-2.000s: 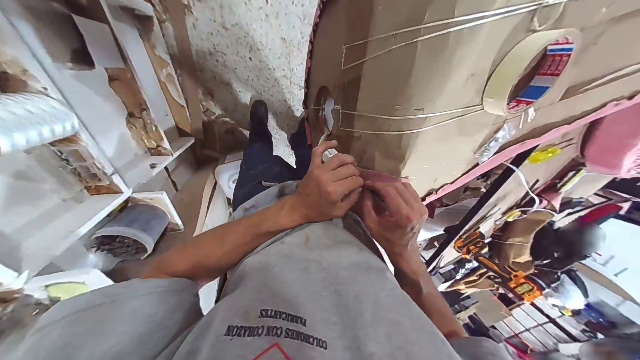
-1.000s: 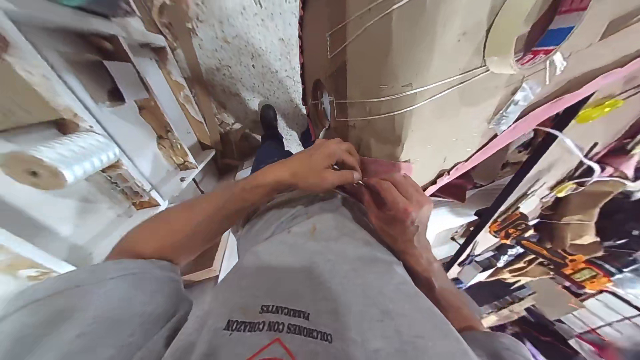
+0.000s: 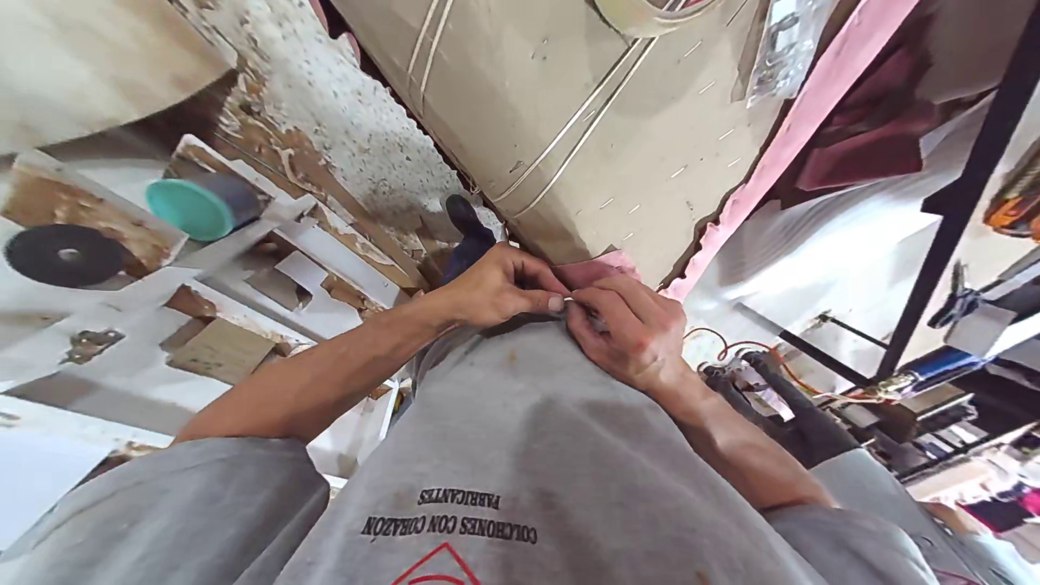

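Close against the grey shirt, my left hand point(image 3: 516, 286) and my right hand point(image 3: 630, 325) meet, thumbs and fingers pinched together. Between their fingertips shows a small white item point(image 3: 568, 300), too small to identify, mostly covered by the fingers. A pink fabric flap point(image 3: 597, 268) lies just beyond my fingers at the near corner of a stapled, brown-covered panel point(image 3: 650, 154). Pairs of pale cords point(image 3: 581, 134) run across this panel. A roll of tape point(image 3: 650, 18) rests on its far part, with a clear plastic bag point(image 3: 784, 53) nearby.
Pink fabric edging point(image 3: 756, 179) borders the panel's right side. White shelving with a black disc point(image 3: 65, 255) and a teal-ended cylinder point(image 3: 191, 209) stands at left. A dark metal frame point(image 3: 959, 195) and a thin orange hose point(image 3: 780, 370) are at right. My shoe point(image 3: 461, 213) is on the speckled floor.
The view has shifted strongly, turning the panel's angle. My hands remain together near the shirt, and the fingertips are now closer to each other than one second ago.
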